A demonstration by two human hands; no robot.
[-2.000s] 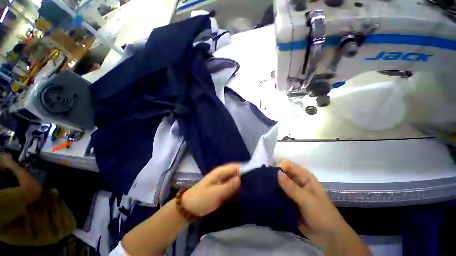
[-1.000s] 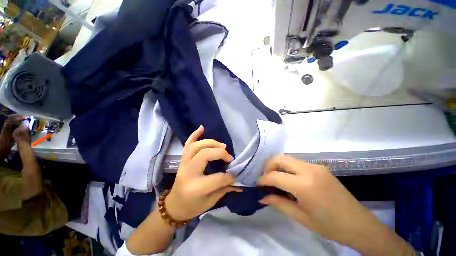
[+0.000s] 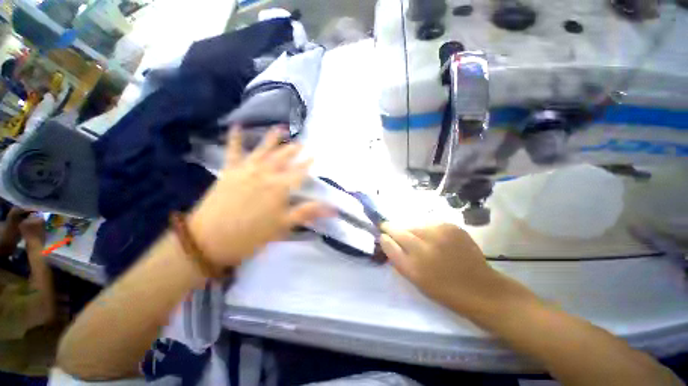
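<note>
The navy and pale grey-white garment [image 3: 151, 151] lies heaped on the left of the table, with a grey curved part [image 3: 273, 109] near its middle. My right hand [image 3: 430, 260] pinches a pale, navy-edged end of it in front of the sewing machine head [image 3: 543, 113]. My left hand [image 3: 253, 203], blurred, with a beaded bracelet, is over the garment with its fingers spread. The chrome guard [image 3: 469, 98] shows on the head. The needle area is too bright to make out.
A white rounded piece [image 3: 577, 202] lies under the machine arm. A grey motor-like housing [image 3: 49, 170] stands at the left. A person's arm [image 3: 38, 256] shows at the left edge. The table's front edge [image 3: 362, 343] curves below my hands.
Both hands have moved from the table's front edge up onto it. My left hand has let go and spread its fingers. The garment end is drawn up toward the machine head.
</note>
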